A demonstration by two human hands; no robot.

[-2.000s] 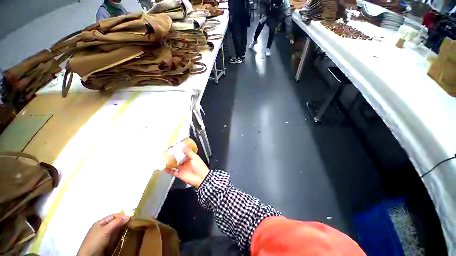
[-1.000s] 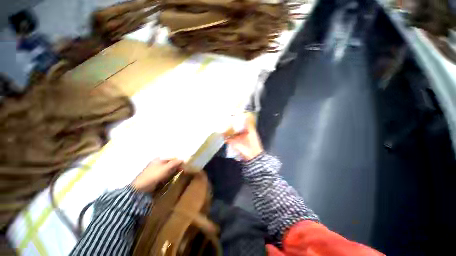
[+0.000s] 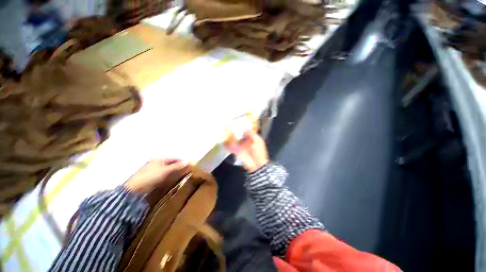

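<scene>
A brown handbag [image 3: 176, 220] lies at the table's near edge, low in the picture, its opening upward with a thin gold zipper line along it. My left hand [image 3: 155, 174] pinches the bag's upper end at the zipper; what exactly the fingertips hold is too blurred to tell. My right hand [image 3: 249, 149] is beyond the bag at the table's edge, holding a glue bottle [image 3: 241, 126] that looks orange and white and is blurred. The bottle is apart from the bag.
Brown bags are heaped on the left [image 3: 58, 111] and at the back of the table [image 3: 261, 26]. A tan board [image 3: 160, 61] with a green board [image 3: 120, 49] on it lies on the white table [image 3: 160, 117]. The dark floor and another table [image 3: 458, 101] are on the right.
The view has turned toward the left table. The striped left sleeve and more of the bag have come into view. My right hand still holds the bottle, now nearer my left hand than at first.
</scene>
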